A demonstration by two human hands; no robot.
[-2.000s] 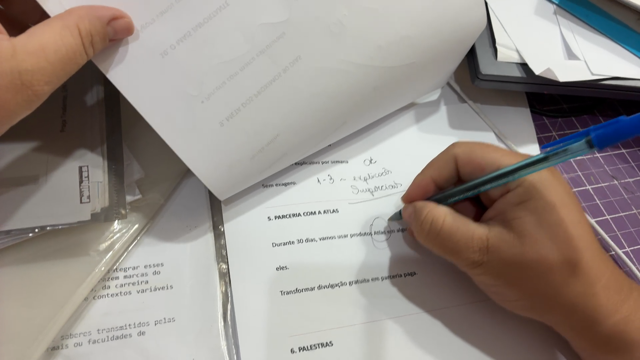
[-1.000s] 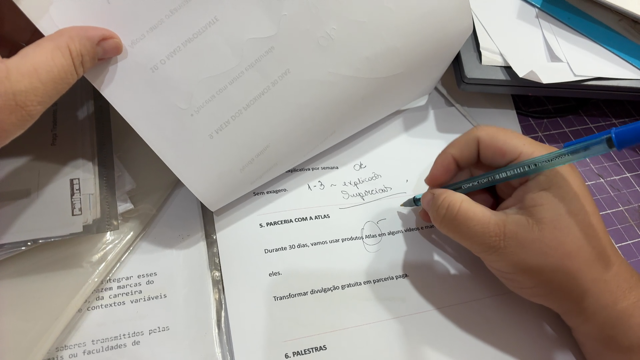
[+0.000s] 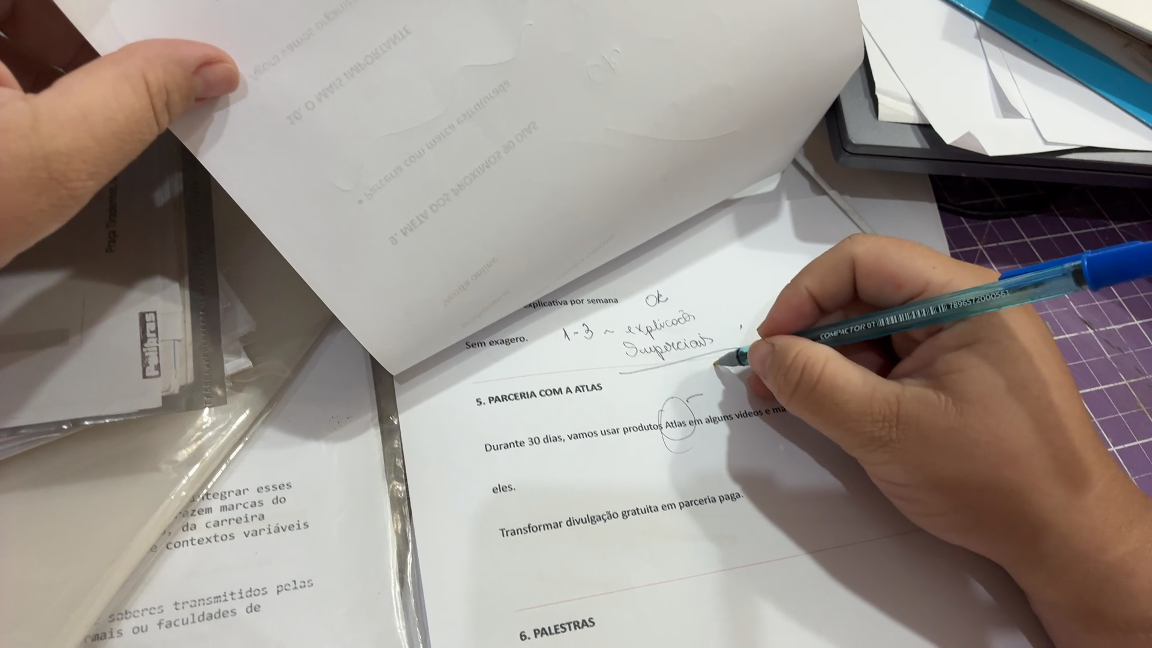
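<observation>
My right hand [image 3: 936, 396] holds a blue Compactor ballpoint pen [image 3: 954, 315], its tip at or just above a printed sheet [image 3: 621, 558], to the right of a handwritten underline. Handwritten notes and a circle drawn round one printed word show on that sheet. At the upper left, my left hand [image 3: 99, 135] holds up the edge of a turned-back page [image 3: 540, 153], thumb on the near side; its fingers are mostly hidden behind the paper. Faint print shows through this page, which covers the upper part of the sheet below.
Clear plastic sleeves [image 3: 162, 504] with printed papers lie at the left, one partly under the sheet. Loose papers [image 3: 981, 81] and a blue folder edge [image 3: 1062, 54] rest on a dark flat device [image 3: 900, 139] at the upper right. Beneath is a purple gridded mat [image 3: 1062, 351].
A short curved stroke now stands by the circled word, unlike two seconds ago. My right hand has moved the pen tip from the circle up toward the underline. My left hand still holds the page.
</observation>
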